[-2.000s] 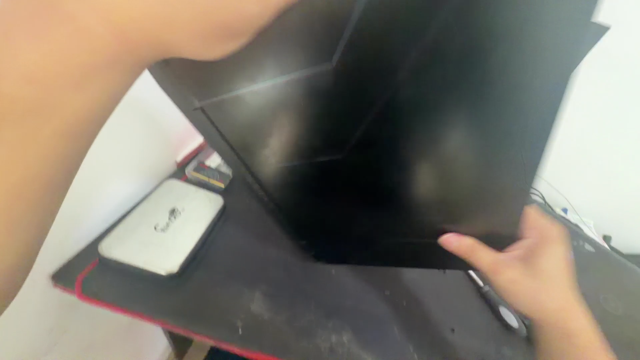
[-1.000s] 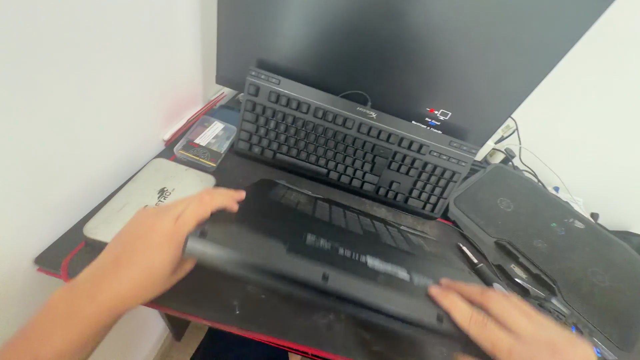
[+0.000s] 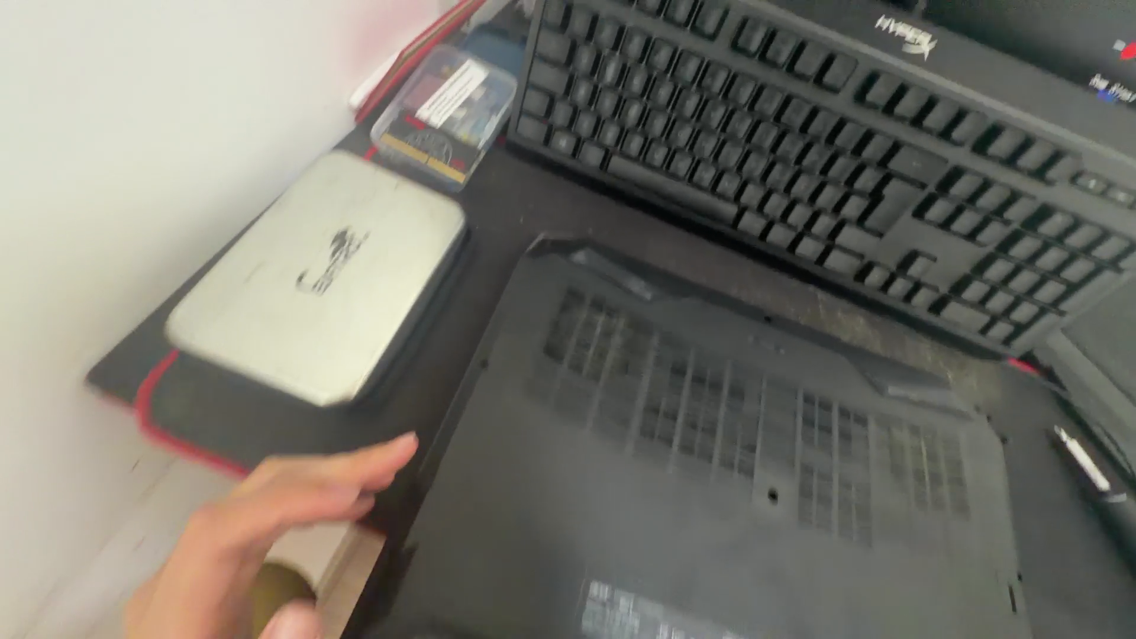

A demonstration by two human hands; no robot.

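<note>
A black laptop lies upside down on the desk, its vented bottom cover facing up, with screw holes and a label bearing writing near the lower edge. My left hand is just off the laptop's left edge, fingers apart, holding nothing. My right hand is out of the frame. Left of the laptop, a flat silver-and-black case with a printed logo rests on the mat.
A black keyboard leans tilted behind the laptop, in front of a monitor. A clear plastic box with a memory module is at the back left. A pen-like tool lies at the right.
The laptop, tilted up between both hands earlier, now lies flat with its bottom up. My left hand has let go of it, and my right hand has left the view. The view has moved closer.
</note>
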